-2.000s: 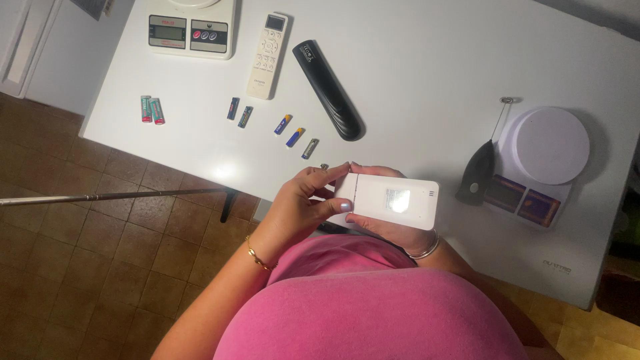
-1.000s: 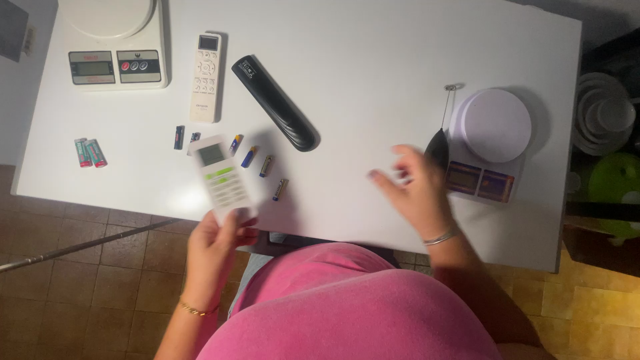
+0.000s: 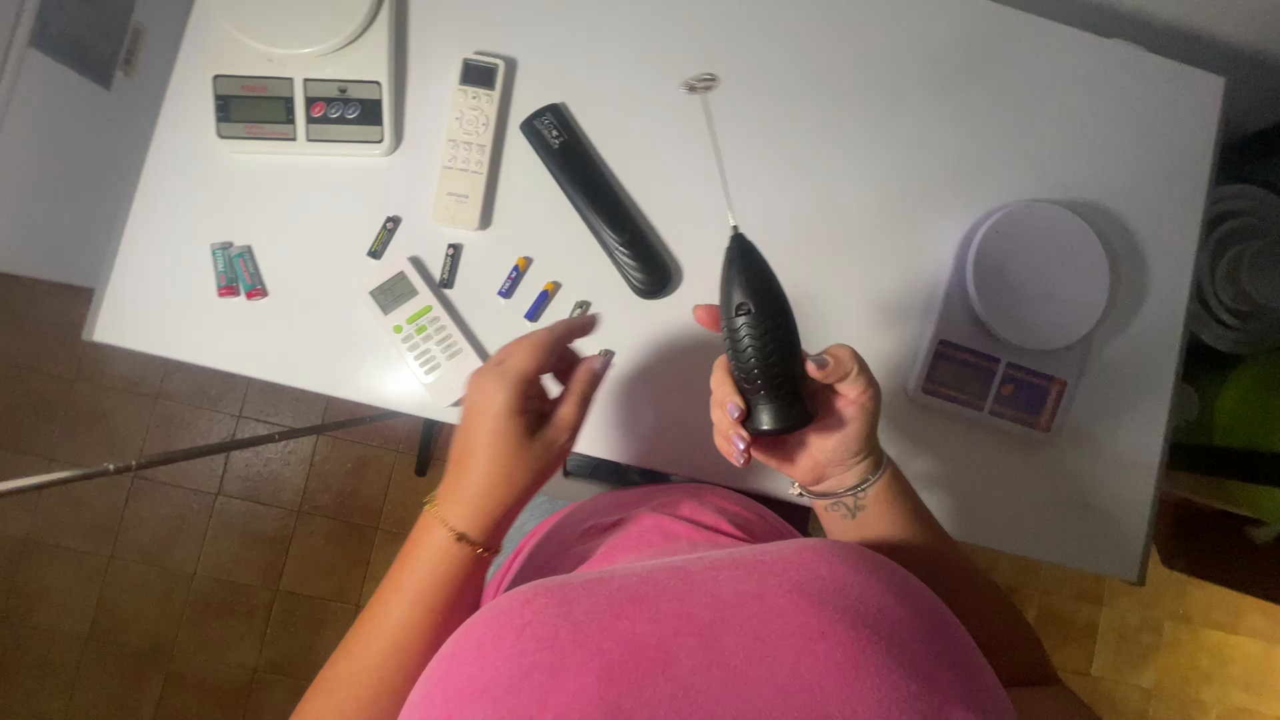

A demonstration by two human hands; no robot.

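My right hand [image 3: 800,405] is closed round the black handle of a handheld milk frother [image 3: 762,335], its wire whisk pointing away from me. My left hand [image 3: 525,405] is over the near table edge, thumb and forefinger apart, with no object visible between them; the end of a battery [image 3: 605,356] shows at the thumb tip, and whether it is touched cannot be told. Just left of that hand lies a white remote control with green buttons [image 3: 425,335]. Beyond the fingers are two blue-and-orange batteries [image 3: 541,301] and a partly hidden battery [image 3: 579,309].
Two black batteries [image 3: 383,237] and a pair of green-and-red batteries [image 3: 238,271] lie further left on the white table [image 3: 850,130]. Behind them are a cream remote [image 3: 469,140], a long black device [image 3: 598,200] and a kitchen scale [image 3: 300,145]. A second scale [image 3: 1085,375] stands at right.
The green-buttoned remote, in my left hand a second before, now lies on the table, let go. My right hand has taken hold of the frother, which lay beside the right scale.
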